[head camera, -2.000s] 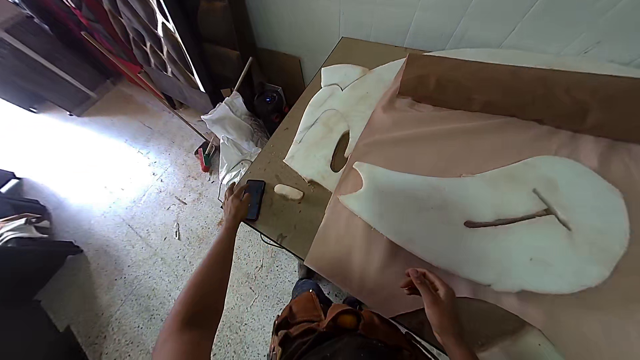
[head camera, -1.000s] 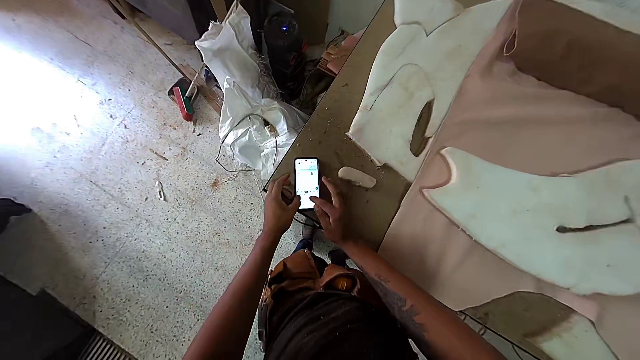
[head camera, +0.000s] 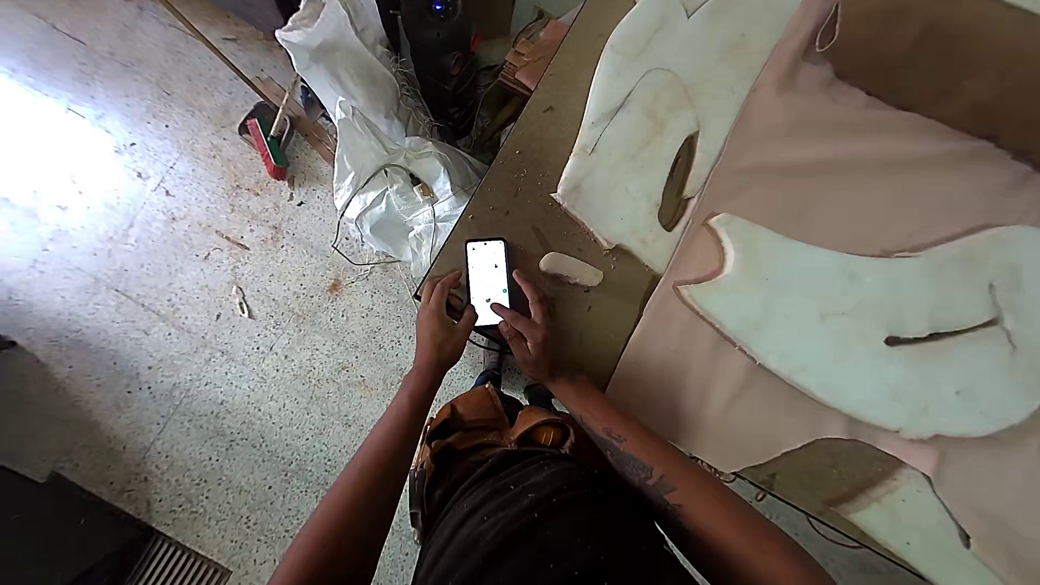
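Observation:
A smartphone (head camera: 487, 276) with a lit screen is at the near left corner of the table. My left hand (head camera: 443, 325) is at its lower left edge, thumb against the side and fingers curled. With a fingertip on the lower part of the screen, my right hand (head camera: 526, 325) lies at the phone's right. Whether either hand bears the phone's weight is not clear. Just right of the phone lies a small oblong foam piece (head camera: 571, 269). A large pale foam sheet piece with a slit (head camera: 861, 317) rests on brownish-pink fabric (head camera: 691, 382).
Another foam piece with an oval hole (head camera: 634, 154) lies on the brown table (head camera: 528, 179). White plastic sacks (head camera: 390, 162) stand on the floor beyond the table's left edge. A red and green broom head (head camera: 268, 146) and a cable (head camera: 345, 219) are near them.
The phone's dark screen has lit up. My right hand has moved from beside the fabric to the phone, and my left hand has shifted to its lower left edge. The view has swung left.

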